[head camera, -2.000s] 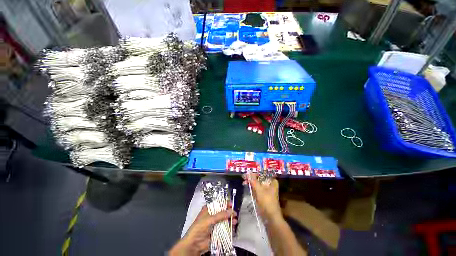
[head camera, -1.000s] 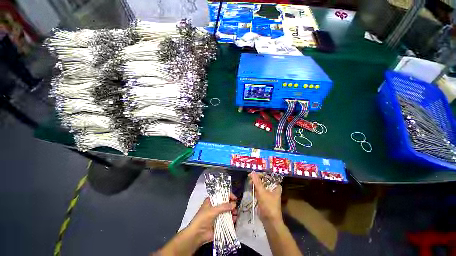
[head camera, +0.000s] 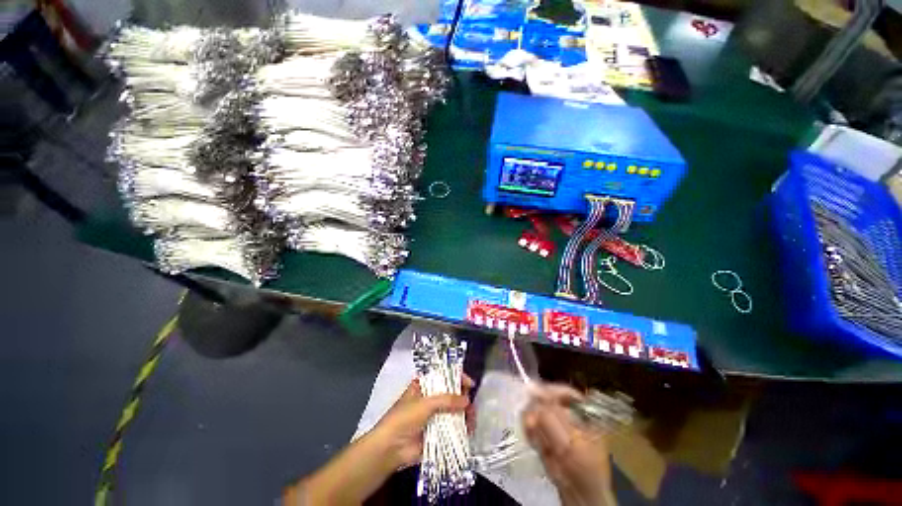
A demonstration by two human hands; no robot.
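Observation:
My left hand (head camera: 407, 420) is closed around a bundle of white cables (head camera: 445, 415) with silvery-dark ends, held upright over the lap. My right hand (head camera: 562, 435) is blurred and holds several cables with metallic ends (head camera: 605, 407) below the bench edge. One white cable (head camera: 520, 358) runs from the leftmost red socket board (head camera: 501, 317) down to my right hand. The blue fixture bar (head camera: 435, 295) lies along the bench edge. Ribbon leads (head camera: 582, 247) join it to the blue cable tester (head camera: 588, 148), whose screen is lit.
Stacked white cable bundles (head camera: 316, 148) fill the bench's left. A blue basket (head camera: 803, 237) with greyer cables is at the right. Pale loops (head camera: 732, 291) lie on the green mat. A green piece (head camera: 364, 302) sits at the bar's left end. Brown cardboard (head camera: 682, 445) is below.
My right hand has moved down and right from the fixture bar, with a cable now stretched between them. My left hand still holds its bundle. The whole view has shifted, with the bench things appearing farther right.

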